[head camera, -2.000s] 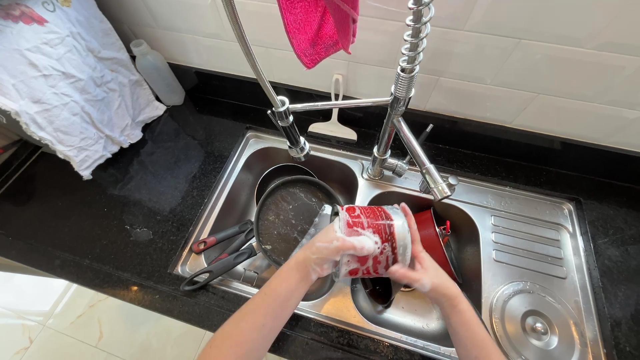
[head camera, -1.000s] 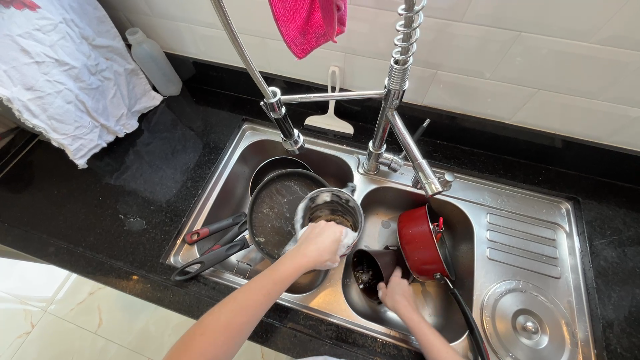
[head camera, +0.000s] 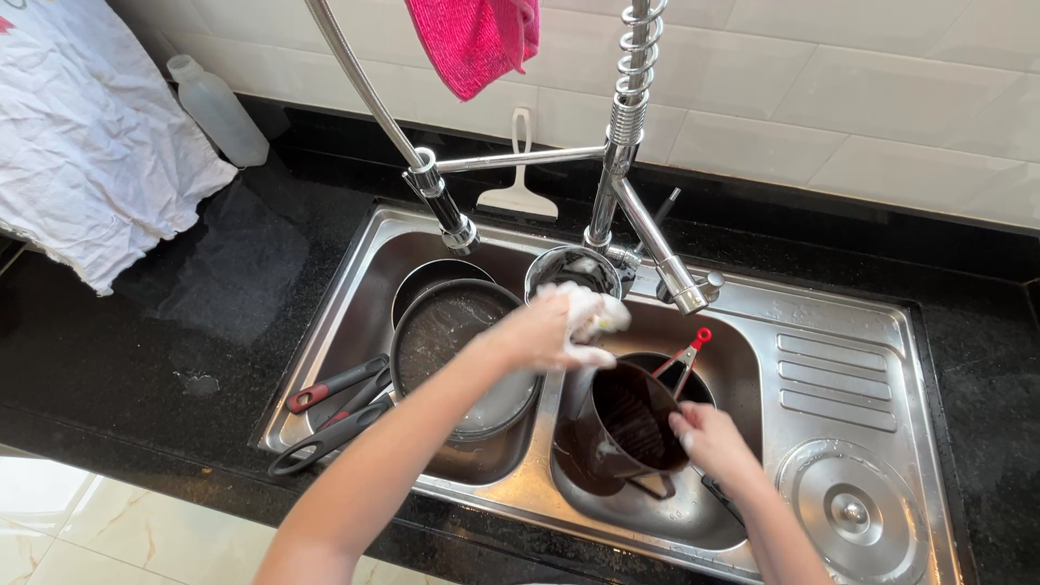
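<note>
My left hand (head camera: 573, 329), coated in white foam, holds a foamy sponge (head camera: 605, 317) over the divider between the two basins. In the right basin my right hand (head camera: 705, 435) grips the rim of a dark brown plastic cup-shaped vessel (head camera: 630, 422), tilted with its ribbed inside showing. Behind it lies a dark pan, partly hidden, with red-tipped tongs (head camera: 686, 361) leaning over it. A round metal container (head camera: 573, 272) with suds inside stands at the back of the divider, just behind my left hand.
Frying pans (head camera: 447, 349) are stacked in the left basin, their handles (head camera: 337, 435) over the front left edge. The spray head (head camera: 461, 234) and spout (head camera: 686, 292) hang above. A white squeegee (head camera: 520, 195), plastic bottle (head camera: 223, 114), white cloth (head camera: 97, 146) and pink cloth (head camera: 479, 41) are behind and left.
The round metal container, in my left hand earlier, now stands at the back of the divider. My right hand has raised the brown vessel from low in the right basin. The red pot has shifted.
</note>
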